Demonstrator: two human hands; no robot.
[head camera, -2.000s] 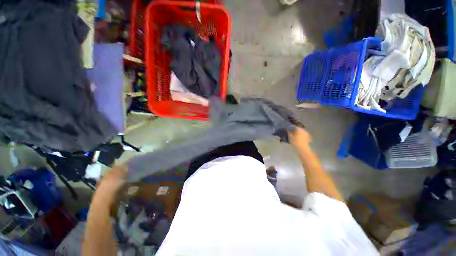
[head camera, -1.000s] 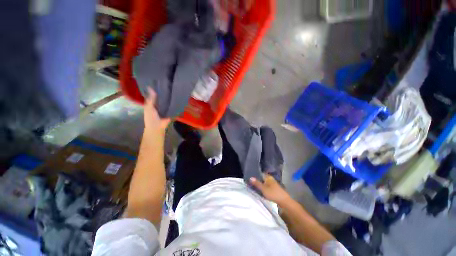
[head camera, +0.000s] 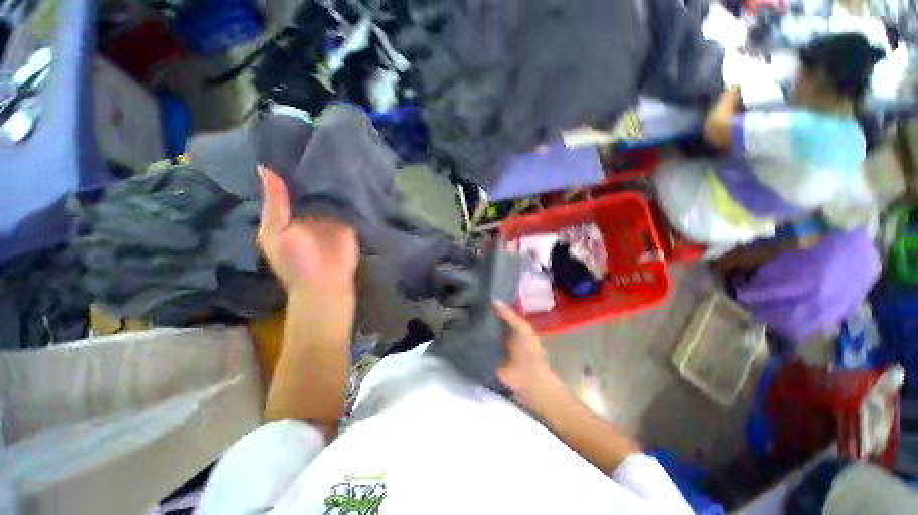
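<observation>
Dark grey garment pieces (head camera: 347, 166) stretch from the left of the view to my waist. My left hand (head camera: 310, 251) is at their near edge, one digit raised over the cloth and the other fingers hidden or blurred; it appears to hold them. My right hand (head camera: 525, 357) is shut on the lower end of the grey cloth, near my shirt. A heap of grey pieces (head camera: 151, 246) lies just beyond and left of my left hand. The red basket (head camera: 604, 310) is on the floor to the right, with pinkish-white pieces and a dark item inside.
A pale block (head camera: 121, 382) is at lower left, a purple-blue table (head camera: 50, 131) at far left. A large grey heap (head camera: 544, 70) is at the top, beside a purple surface (head camera: 549, 171). A person (head camera: 805, 151) is at right, near a cream basket (head camera: 720, 347) on the floor.
The view has turned left, towards the grey heap. Grey cloth that was in the red basket is now out, held across in front of me. My left hand has left the basket.
</observation>
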